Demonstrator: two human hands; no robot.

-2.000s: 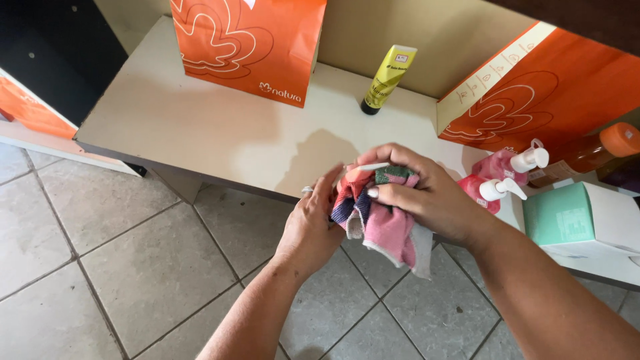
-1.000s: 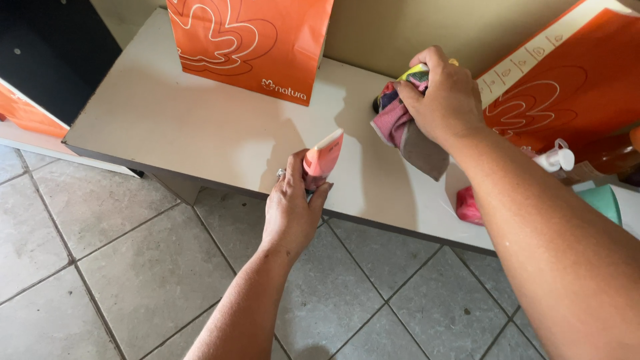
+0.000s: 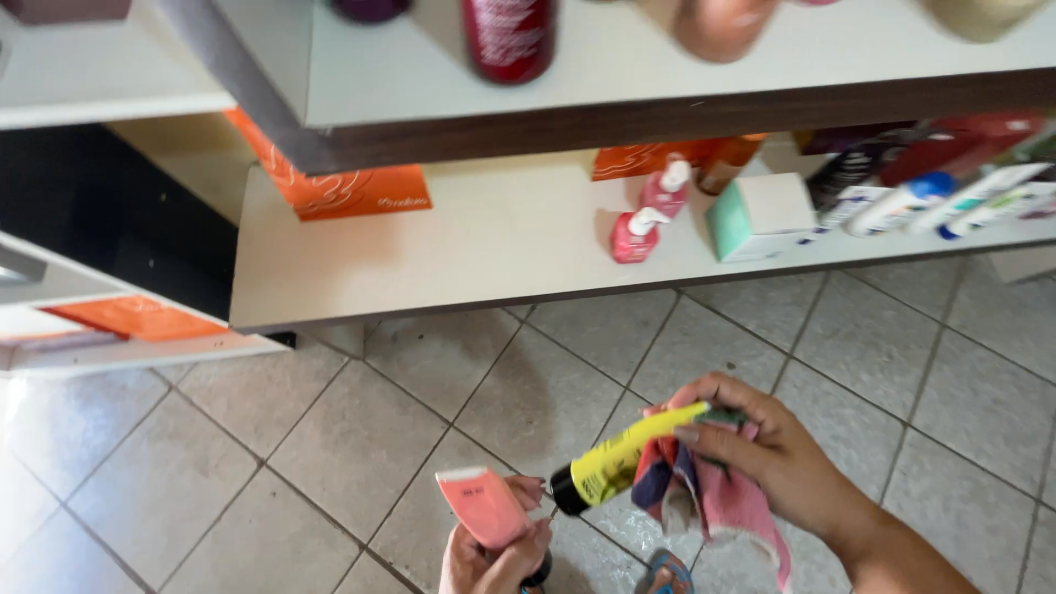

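Note:
My left hand [image 3: 499, 553] holds a pink squeeze tube [image 3: 485, 505] with its flat end up, low in the middle of the head view. To its right, my right hand [image 3: 755, 445] grips a yellow squeeze tube [image 3: 615, 462] with a black cap, tilted so that the cap points down and left toward my left hand. The same hand holds a pink, red and purple cloth [image 3: 734, 503], which hangs beneath the tube. Both hands are over the floor, in front of the shelf.
The low white shelf [image 3: 495, 247] bears orange paper bags [image 3: 363, 194], two pink pump bottles [image 3: 635, 238], a mint and white box [image 3: 771, 216] and several tubes. Above it, an upper shelf's dark edge [image 3: 660, 120] juts forward, with bottles [image 3: 511, 37] on top. A sandaled foot [image 3: 667, 573] stands on the tiles.
The yellow tube stood on the low shelf at first; my right hand took hold of it and has brought it out over the floor with the cloth. The view has shifted, showing the upper shelf.

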